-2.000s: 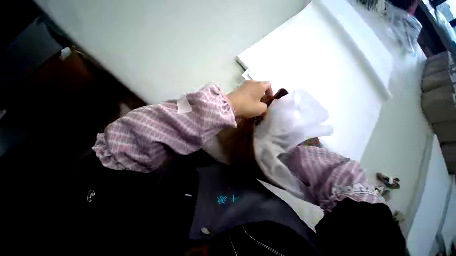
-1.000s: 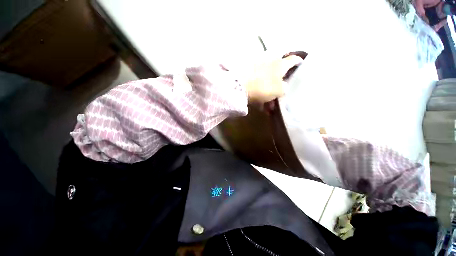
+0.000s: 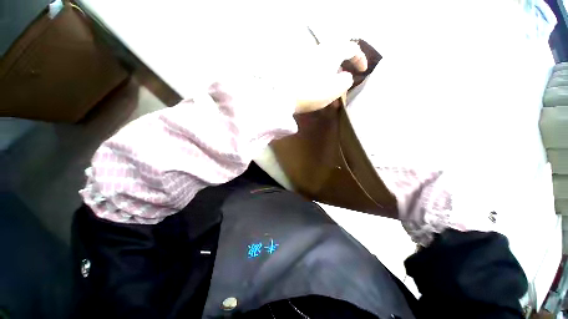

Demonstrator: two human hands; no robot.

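A brown handbag (image 3: 324, 156) lies tilted on the pale table in front of my apron, its open mouth facing away to the right. A thin gold-coloured line runs along it near the mouth. My left hand (image 3: 345, 71), washed out by glare, is closed on the bag's upper edge at its far corner. My right sleeve cover (image 3: 423, 196) reaches to the bag's mouth at the lower right; my right hand is hidden there, behind or inside the bag. White paper at the mouth barely stands out from the overexposed white behind it.
Another brown bag (image 3: 62, 68) stands low at the left, beside the table (image 3: 149, 37). Grey-beige handled bags or stacks (image 3: 557, 128) line the right edge. A small dark metallic piece (image 3: 492, 217) lies on the table at the right. Clear plastic shows at the top right.
The white paper that bulged from the bag now hardly shows. The brown side of the bag is more exposed, and my right forearm has moved left against its mouth. The view has turned, showing the left bag more fully.
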